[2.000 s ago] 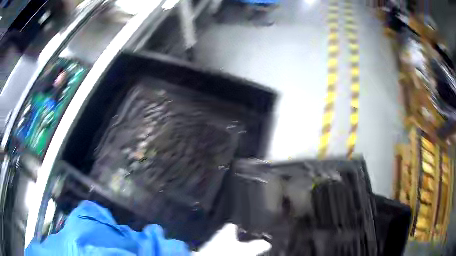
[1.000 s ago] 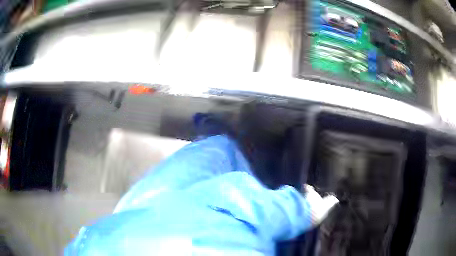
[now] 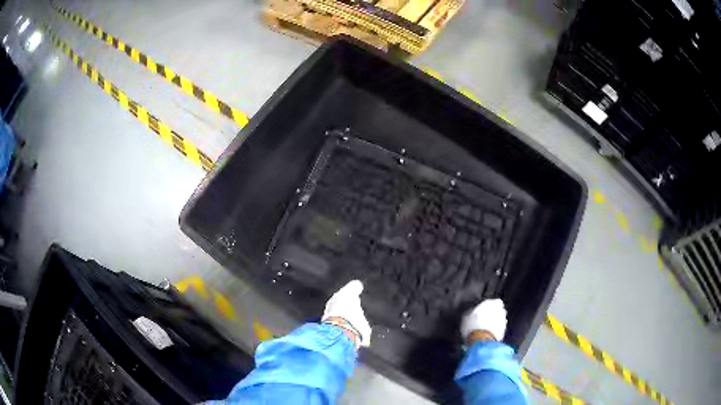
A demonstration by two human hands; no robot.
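Observation:
A large open black tote (image 3: 261, 142) stands in front of me on the floor. A black solder pallet (image 3: 395, 229) with many recesses and small screws round its rim lies inside it. My left hand (image 3: 348, 310), in a white glove, is at the pallet's near left edge. My right hand (image 3: 485, 319), also in a white glove, is at the near right corner of the pallet, inside the tote. The fingertips are hard to make out, so whether either hand grips the pallet cannot be told.
A second black tote (image 3: 142, 332) with a pallet in it stands at the lower left. Stacked black bins (image 3: 632, 103) are at the right. A wooden pallet (image 3: 379, 20) lies at the top. Yellow-black tape (image 3: 150, 119) crosses the grey floor (image 3: 103, 190).
The view has turned from the conveyor to a tote on the floor. Both gloved hands now show over the pallet in it; before, only one white glove was seen.

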